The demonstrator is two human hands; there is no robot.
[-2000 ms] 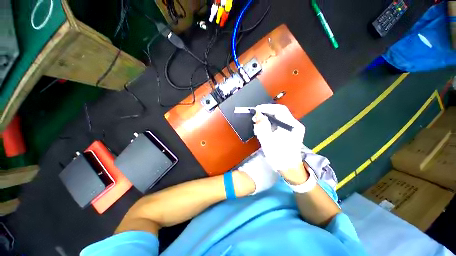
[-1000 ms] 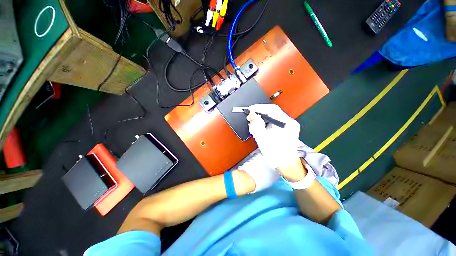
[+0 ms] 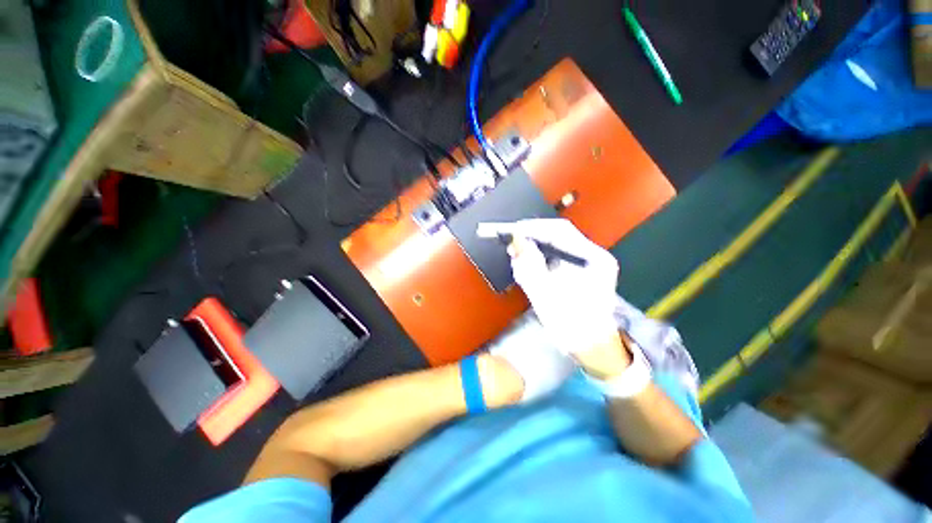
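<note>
A dark set-top box (image 3: 495, 218) lies on the orange fixture board (image 3: 588, 128), its far edge against the jig connectors (image 3: 471, 184). My gloved right hand (image 3: 565, 281) is closed on a small pen-like tool (image 3: 553, 251), dark with a pale end, held over the box. The pale end is above the box; I cannot tell if it touches. My gloved left hand (image 3: 530, 357) is at the board's near edge, partly behind my right hand and wrist; its fingers are hidden. A blue band is on the left wrist.
Two more dark boxes (image 3: 307, 337) lie at left, beside and on an orange pad (image 3: 246, 402). A blue cable (image 3: 476, 86), AV plugs (image 3: 448, 33) and black leads are behind the jig. A green pen (image 3: 653, 56) and remote control (image 3: 785, 39) lie at far right. A wooden-edged shelf (image 3: 196, 138) stands upper left.
My right hand stays over the box with the tool in its grip and shifts only slightly. The whole view shifts a little and is more blurred.
</note>
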